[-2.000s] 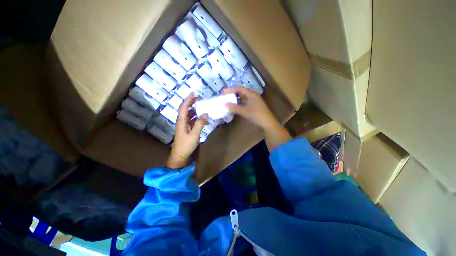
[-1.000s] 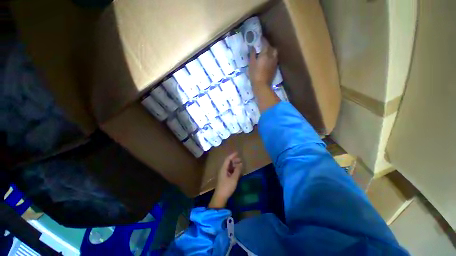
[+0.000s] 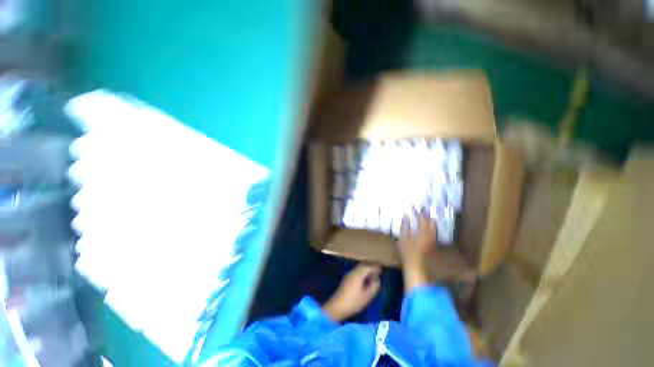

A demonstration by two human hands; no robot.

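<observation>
An open cardboard carton (image 3: 430,104) stands low in front of me and holds rows of white wrapped cylinders (image 3: 394,175). My right hand (image 3: 418,240) reaches over the near side of the carton, its fingers spread on or just above the near row; the blur hides whether they touch. I see nothing held in it. My left hand (image 3: 360,285) is outside the carton, below its near edge, with fingers curled; whether it holds anything cannot be told. A bright white pad covered with units (image 3: 161,208) lies on the green bench to the left.
The green bench (image 3: 208,57) runs along the left, its edge beside the carton. Blurred grey and white items line the far left. Large tan cartons (image 3: 609,272) stand at the right. A green floor area with a yellow line (image 3: 574,107) shows at the top right.
The view has swung left and back, bringing the bench into sight. My right hand has moved from the carton's far right corner to its near side; the unit it was placing is out of it.
</observation>
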